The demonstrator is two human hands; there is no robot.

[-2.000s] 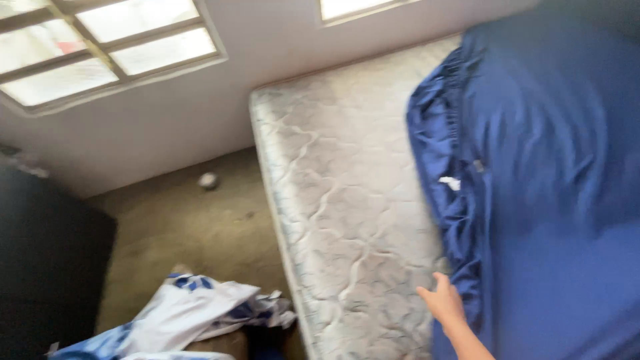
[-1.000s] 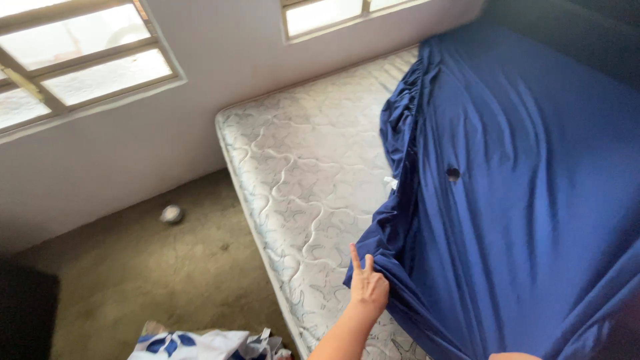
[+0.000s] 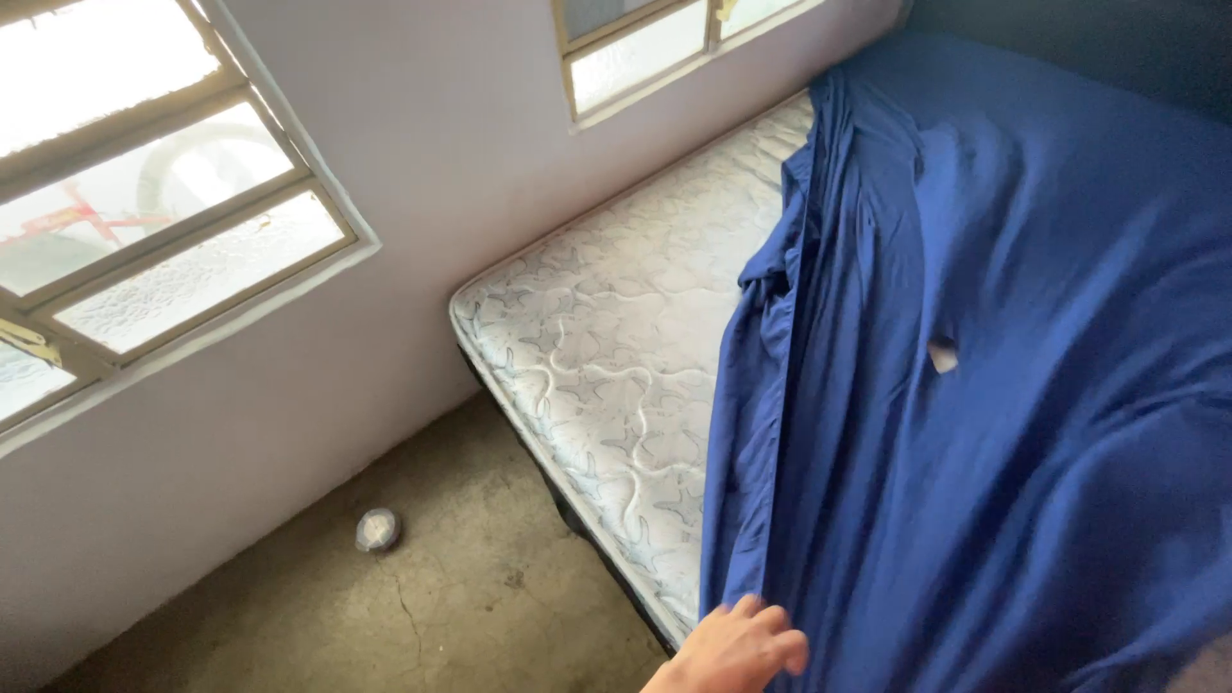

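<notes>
A blue fitted bed sheet (image 3: 1020, 404) lies over the right part of a pale quilted mattress (image 3: 616, 385), its gathered edge running down the middle in long folds. At the bottom centre my left hand (image 3: 741, 640) has curled fingers on this edge and appears to grip it; the fingertips are partly hidden. A small hole in the sheet shows something whitish beneath. At the bottom right corner a blurred skin-toned patch, seemingly my right hand (image 3: 1211, 666), is cut off by the frame, and its fingers cannot be made out.
The far side of the mattress meets a pale wall (image 3: 414, 125) with two metal-framed windows (image 3: 202, 260). A small round object (image 3: 378, 530) rests on the cracked concrete floor (image 3: 481, 577) left of the bed. A dark surface stands at the top right.
The near part of the sheet's edge has shifted and now hangs in straighter folds by my left hand. Two fingers of that hand were extended a second ago and are now curled.
</notes>
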